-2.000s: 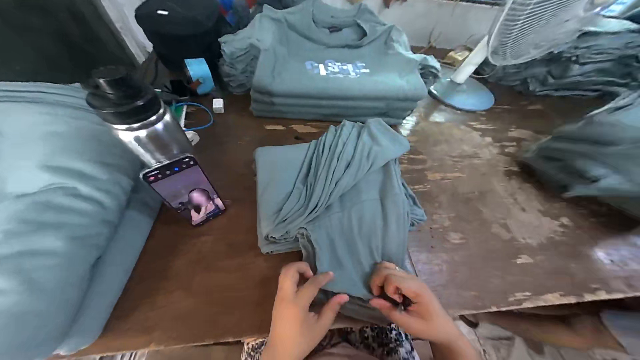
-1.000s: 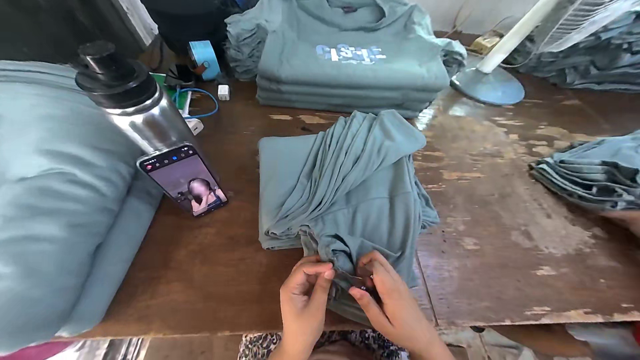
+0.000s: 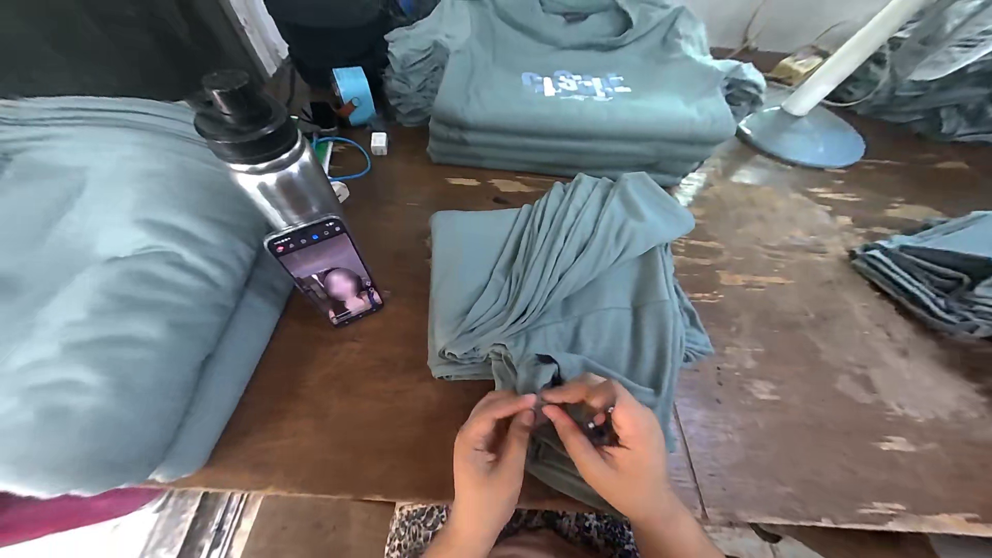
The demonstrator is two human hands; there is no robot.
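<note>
A grey-green garment (image 3: 620,310) lies in loose pleats over a folded stack of the same cloth (image 3: 473,248) at the table's middle. At the garment's near edge, my left hand (image 3: 496,442) and my right hand (image 3: 612,442) meet fingertip to fingertip. Thumb and forefinger of each are pinched on something small, perhaps thread or a bit of the cloth; the fingers hide it. A ring shows on my right hand. Bunched fabric with a dark opening lies just beyond the fingertips.
Folded printed shirts (image 3: 581,116) are stacked behind. To the left, a phone (image 3: 325,271) leans on a steel bottle (image 3: 287,178), beside a large cloth pile (image 3: 116,294). A fan base (image 3: 806,139) stands back right; more folded garments (image 3: 930,271) lie at the right edge.
My hands, apart at the garment's near edge two seconds ago, have come together fingertip to fingertip. The cloth there has become bunched. The garments at the right have shifted to a lower, neater pile.
</note>
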